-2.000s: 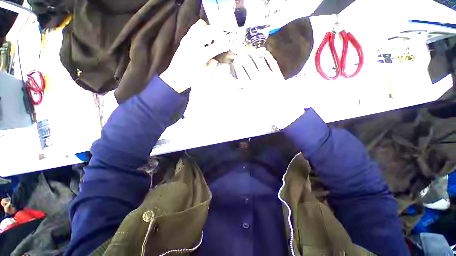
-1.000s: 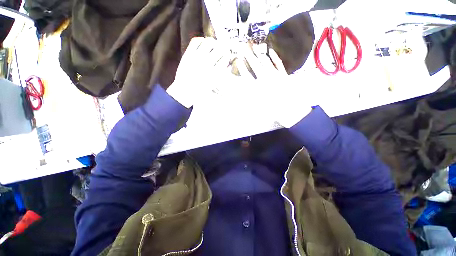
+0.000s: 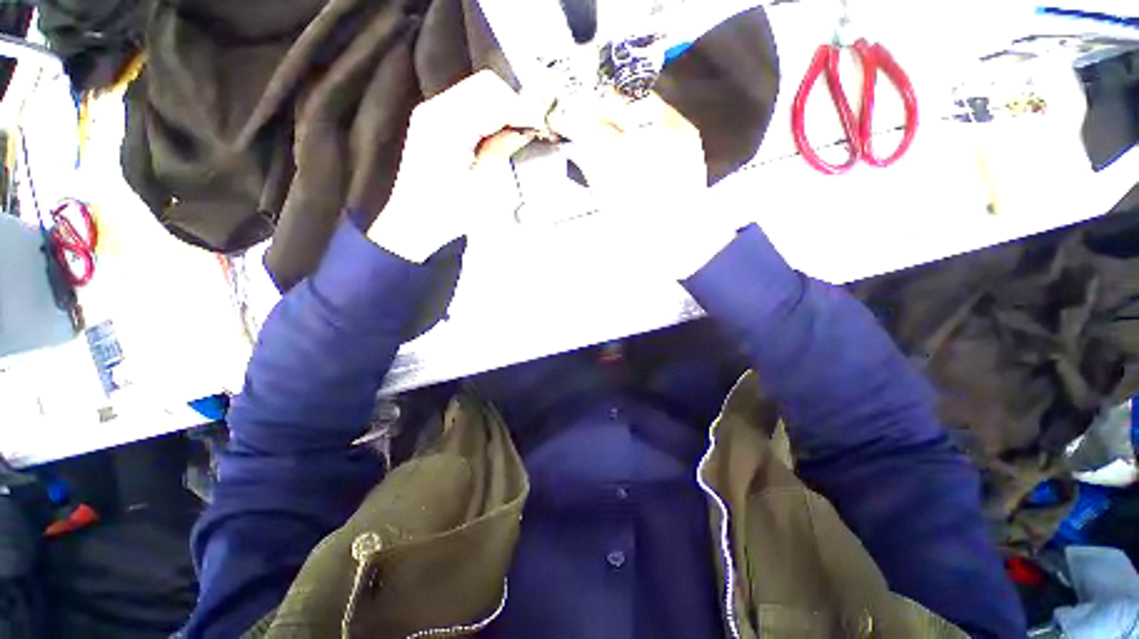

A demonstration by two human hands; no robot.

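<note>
Dark brown cloth (image 3: 269, 112) lies in a heap at the upper left of the white table. More brown cloth (image 3: 724, 90) shows right of the sewing machine's needle area (image 3: 631, 63), beyond my right hand. My left hand (image 3: 443, 156) and my right hand (image 3: 650, 156) are close together just in front of the needle area. Both are washed out by glare. A small dark bit of cloth (image 3: 577, 171) shows between them. My fingers are too overexposed to tell what each hand grips.
Red-handled scissors (image 3: 854, 112) lie right of my right hand. Another red-handled pair (image 3: 75, 241) lies at the far left. The white table's front edge (image 3: 500, 362) runs across below my wrists. Dark cloth (image 3: 999, 362) is heaped below the table at right.
My left hand has moved slightly left, and the gap between my hands is wider. My right hand's fingers are less spread. The whole view has shifted slightly.
</note>
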